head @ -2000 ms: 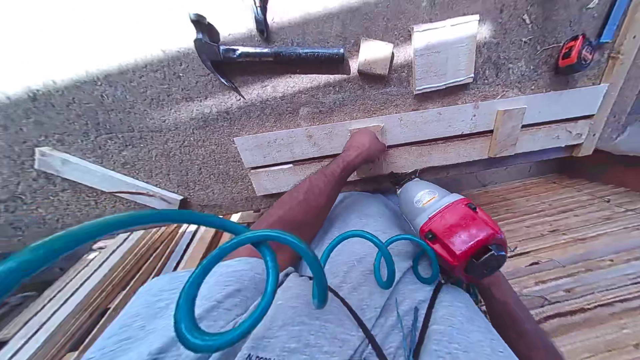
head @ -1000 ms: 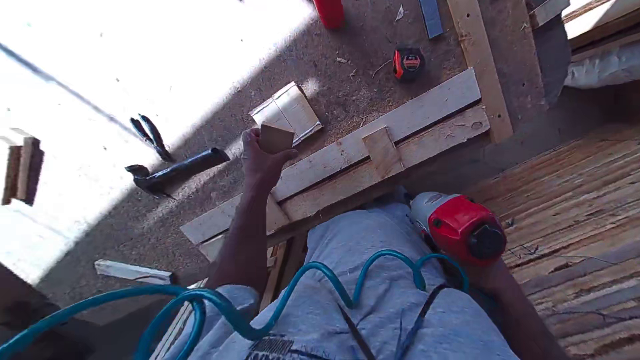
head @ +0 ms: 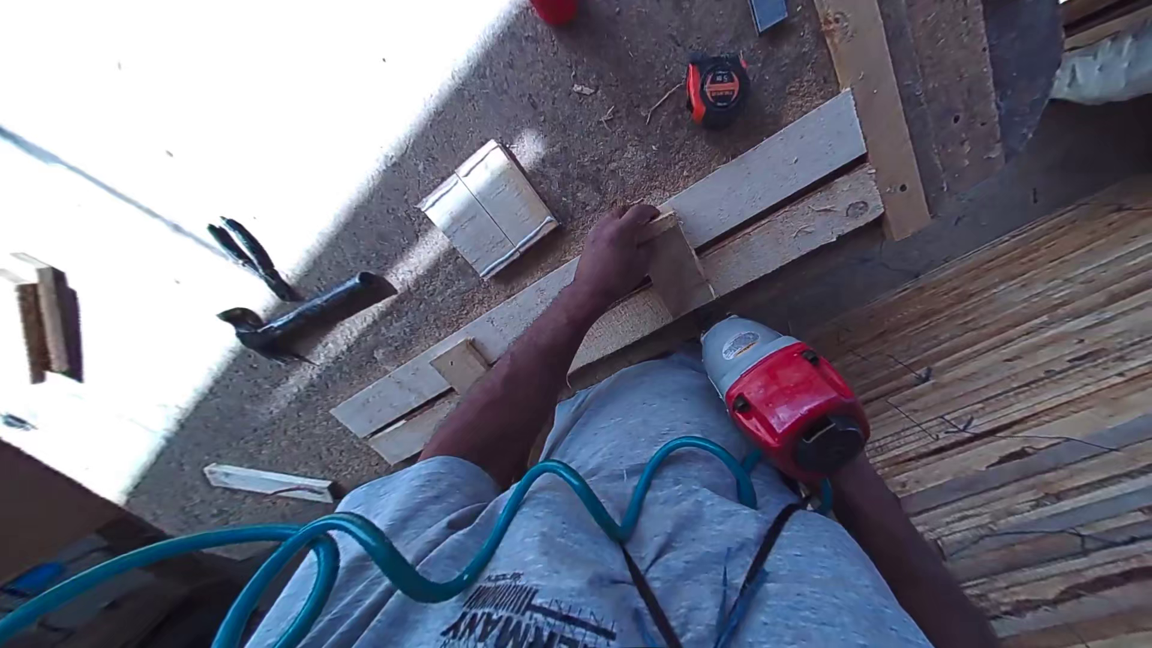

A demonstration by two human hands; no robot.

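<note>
Two long wooden boards [head: 774, 171] lie side by side with a narrow gap between them. My left hand [head: 616, 247] touches the upper end of a short wood block [head: 679, 274] that lies across both boards. A second small block [head: 460, 364] bridges them nearer their left end. At my right side is a red and grey pneumatic nailer [head: 783, 391] with a coiled teal air hose [head: 576, 486]. My right hand is hidden behind the nailer's body; only the forearm shows, reaching up to it.
Square wood pieces [head: 490, 209], a claw hammer [head: 306, 315], pliers [head: 252, 256] and a tape measure [head: 717, 90] lie on the rough worktop. A wooden strip [head: 873, 117] crosses the boards' right end. Stacked boards [head: 1035, 378] fill the right side; a loose offcut [head: 268, 482] lies lower left.
My left hand has brought the small block it held above the worktop down onto the two boards. The nailer remains by my right side.
</note>
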